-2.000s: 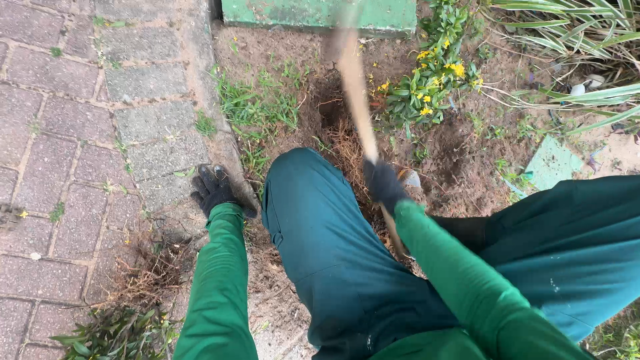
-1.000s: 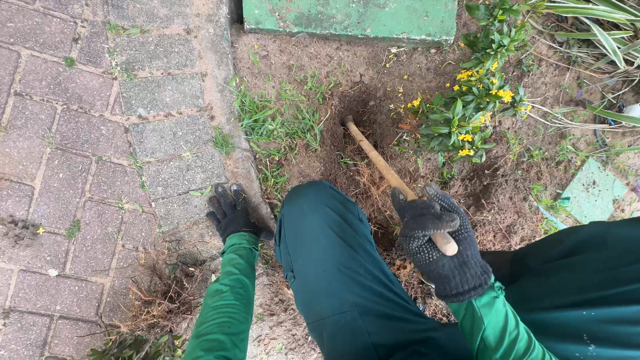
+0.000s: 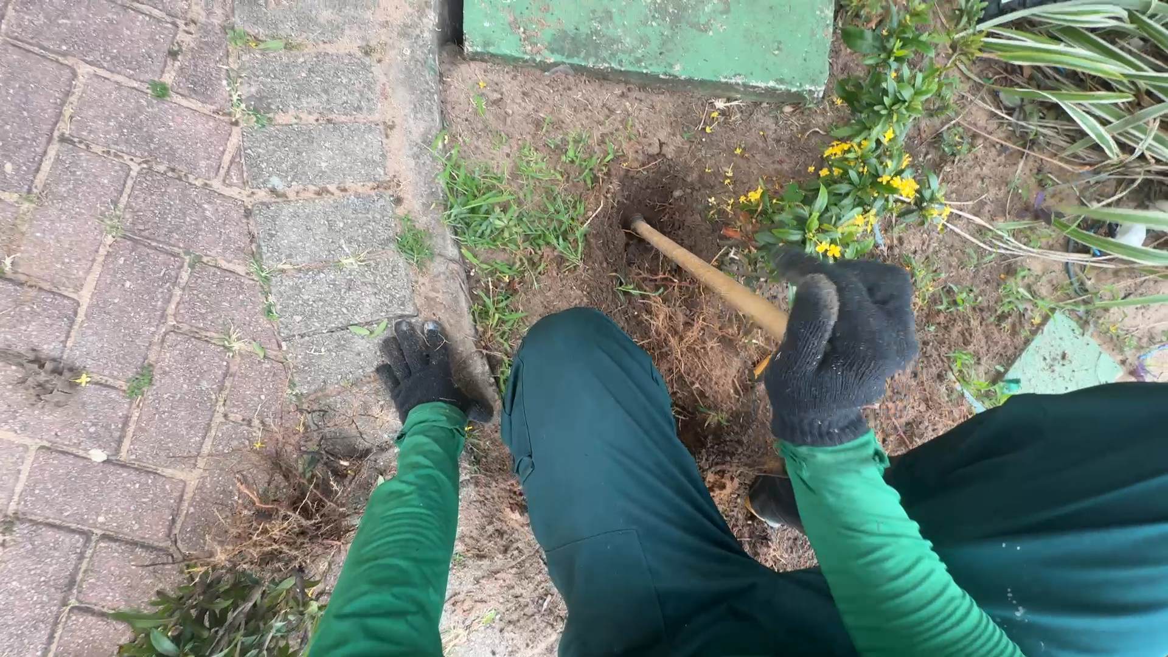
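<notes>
My left hand [image 3: 424,370], in a dark knit glove, rests with fingers spread on the concrete curb [image 3: 447,274] beside the paving. My right hand [image 3: 844,333], gloved alike, is at the near end of a wooden tool handle [image 3: 712,278]; its fingers hide that end, and whether they are wrapped round it is hard to tell. The handle slants up and left, its far end down in a dug hole [image 3: 652,196] in the brown soil. Any tool head is hidden. Exposed fibrous roots [image 3: 689,347] lie just below the handle.
Yellow-flowered plants [image 3: 821,214] grow right of the hole. A green-painted slab [image 3: 648,41] lies at the top, a smaller green piece [image 3: 1063,360] at the right. Grass [image 3: 520,205] borders the curb. Pulled roots [image 3: 283,502] and leafy cuttings [image 3: 219,611] lie on the brick paving [image 3: 109,347].
The handle, blurred and raised two seconds ago, has its far end in the hole. Since one second ago my right hand has shifted its hold at the near end. My left hand stays on the curb.
</notes>
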